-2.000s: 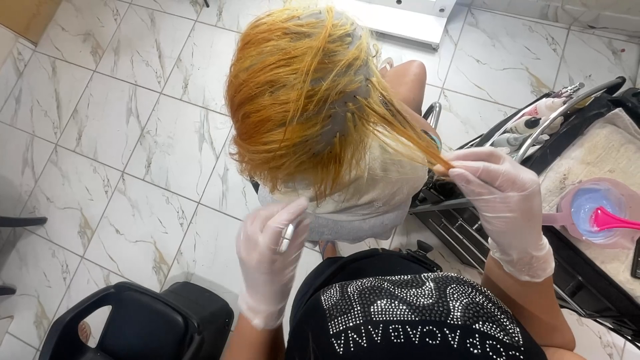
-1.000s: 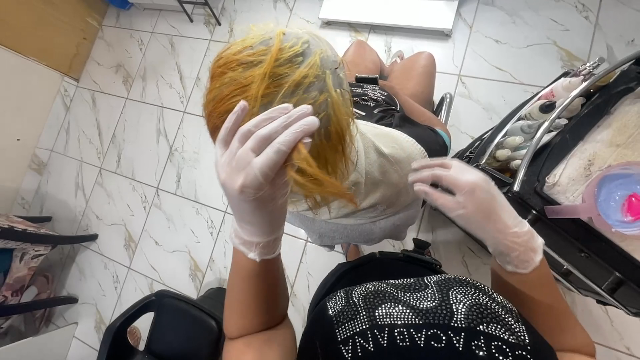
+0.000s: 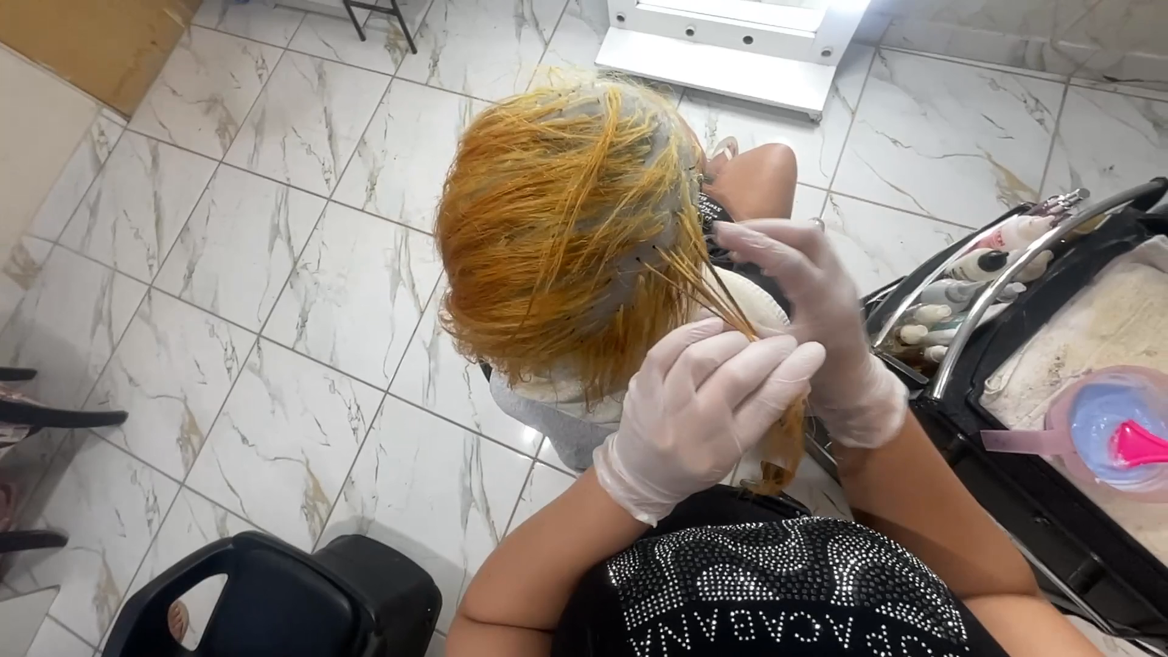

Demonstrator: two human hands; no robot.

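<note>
A seated person's head of orange-yellow hair (image 3: 557,228) fills the upper middle, with a pale, paste-like coating between the strands. My left hand (image 3: 712,401), in a translucent white glove, grips a thin strand of hair (image 3: 721,301) drawn out from the right side of the head. Strand ends hang below my fingers. My right hand (image 3: 812,319), gloved too and partly blurred, is raised just beyond the left one beside the strand, its fingers apart. Whether its lower fingers touch the hair is hidden.
At the right is a black trolley (image 3: 967,456) with bottles (image 3: 976,265) in its side rack. On its cloth-covered top sits a pink bowl (image 3: 1058,438) of bluish mixture with a pink tool (image 3: 1141,444). A black chair (image 3: 265,602) stands lower left, a white mirror base (image 3: 712,73) beyond.
My left hand has moved right from the hair at the back of the head to a pulled-out strand. My right hand has come in beside it.
</note>
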